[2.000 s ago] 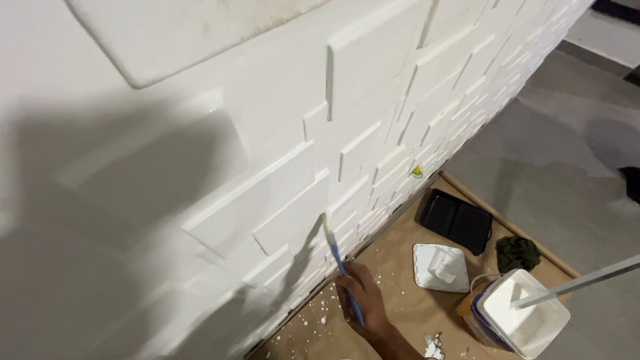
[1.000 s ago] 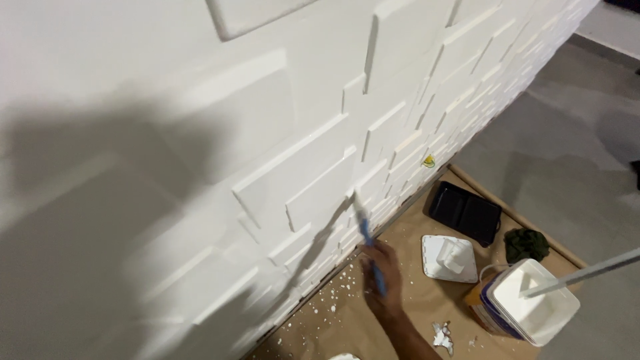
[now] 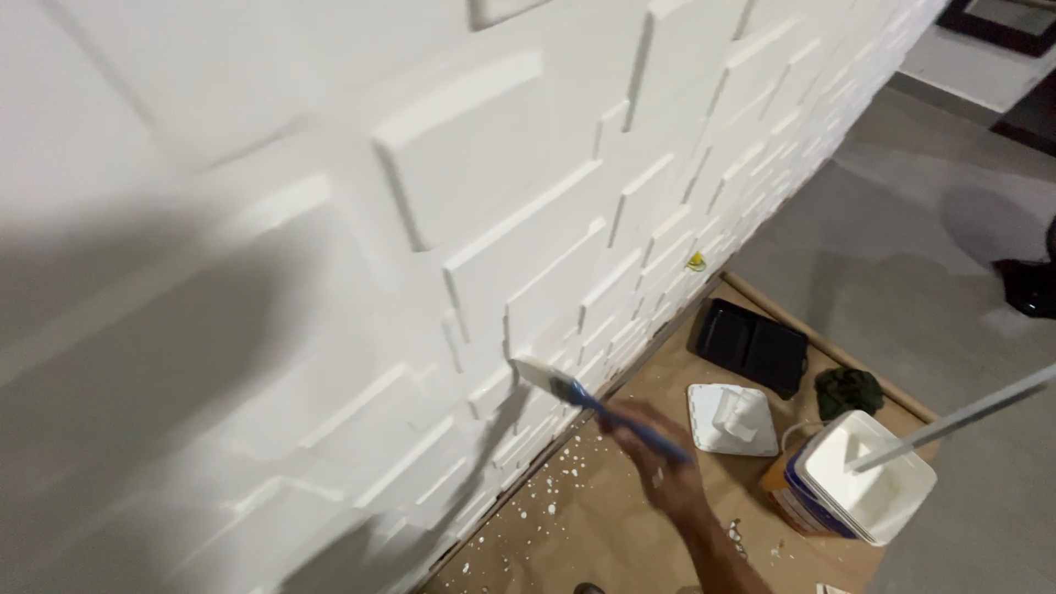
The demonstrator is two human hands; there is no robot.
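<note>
My right hand (image 3: 656, 462) grips the blue handle of a paintbrush (image 3: 577, 392) at the lower middle. The brush's pale bristles touch the white relief wall (image 3: 495, 198), at the lower left corner of a raised rectangular block (image 3: 549, 289). The brush tilts, its handle running down to the right. My left hand is out of view. To the right of my right hand lies a white plastic lid (image 3: 705, 425) with a crumpled white thing (image 3: 738, 412) on it. A square bucket (image 3: 813, 503) holds white paint and a long grey stick (image 3: 957, 421).
Brown paper (image 3: 610, 528) spotted with white drips covers the floor along the wall, its far edge rolled (image 3: 825, 346). A black paint tray (image 3: 751, 346) and a dark crumpled cloth (image 3: 848, 392) lie beyond the lid. A small yellow thing (image 3: 695, 262) is at the wall's lower part.
The brush in my right hand has moved leftward along the lower edge of the raised block, from near its right end to its lower left corner. The view has shifted too.
</note>
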